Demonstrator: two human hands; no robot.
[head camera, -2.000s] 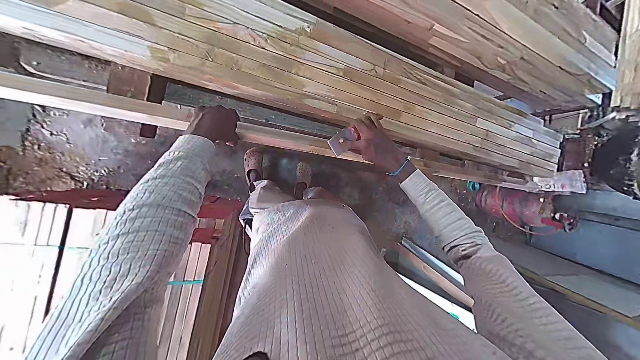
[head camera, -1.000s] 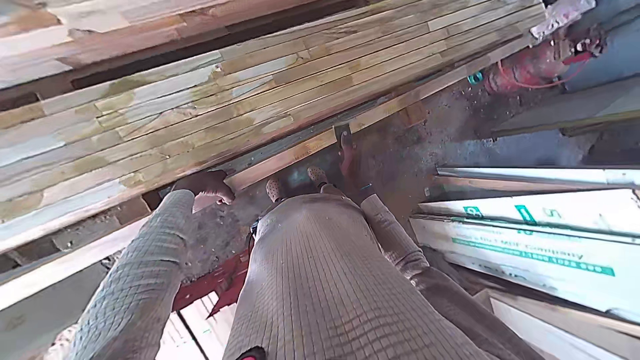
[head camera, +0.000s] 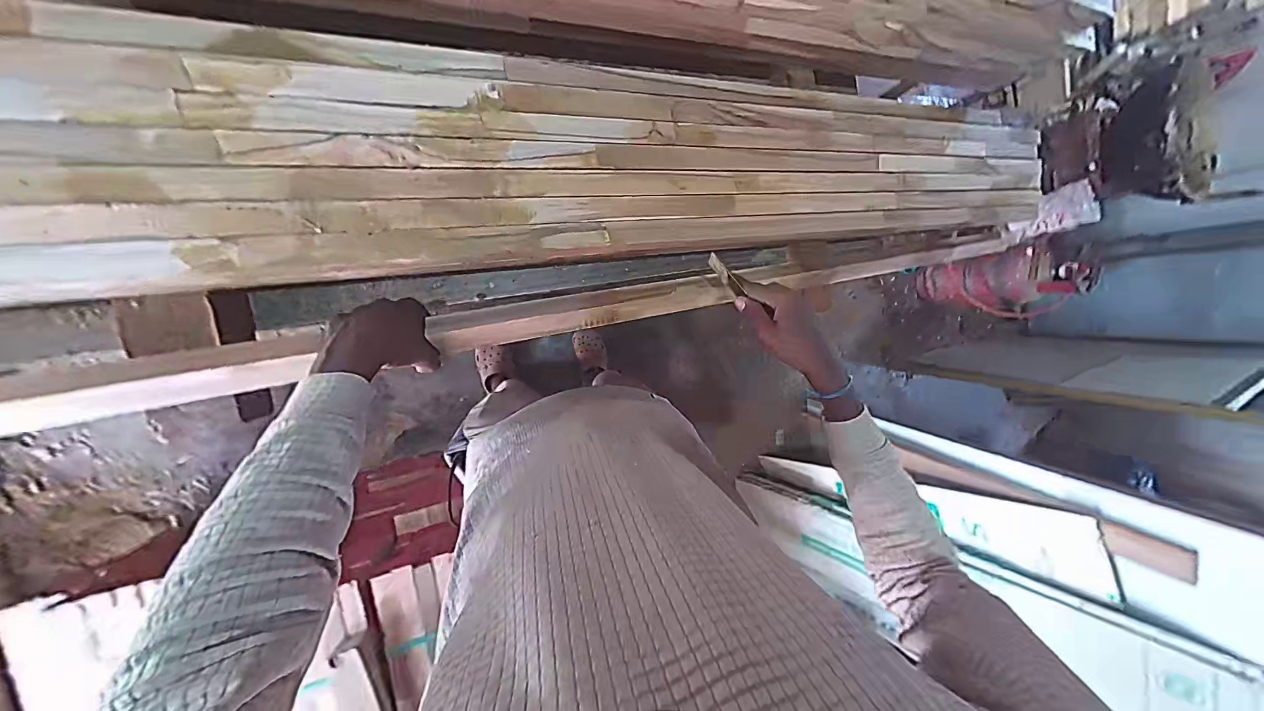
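Note:
A long, narrow wooden strip (head camera: 583, 314) runs across the view along the near side of a row of jointed wooden boards. My left hand (head camera: 375, 338) is closed around this strip left of my feet. In my right hand (head camera: 790, 331) is a small, flat, thin piece (head camera: 728, 276), held between thumb and fingers; its exact kind cannot be told. That piece is at the strip, its upper end over the dark gap beside the boards. The row of boards (head camera: 395, 183) lies just beyond both hands.
More boards (head camera: 839, 35) lie at the top. A red machine or tank (head camera: 997, 281) stands on the floor at the right. Packaged panels (head camera: 1027, 533) bearing writing lie at lower right, bundled wood (head camera: 405, 602) at lower left. My shoes (head camera: 590, 349) are beneath the strip.
The view has swung round and back. My right hand, low beside the strip's near edge a second ago, is now raised over it with the flat piece. My left hand stays at the strip.

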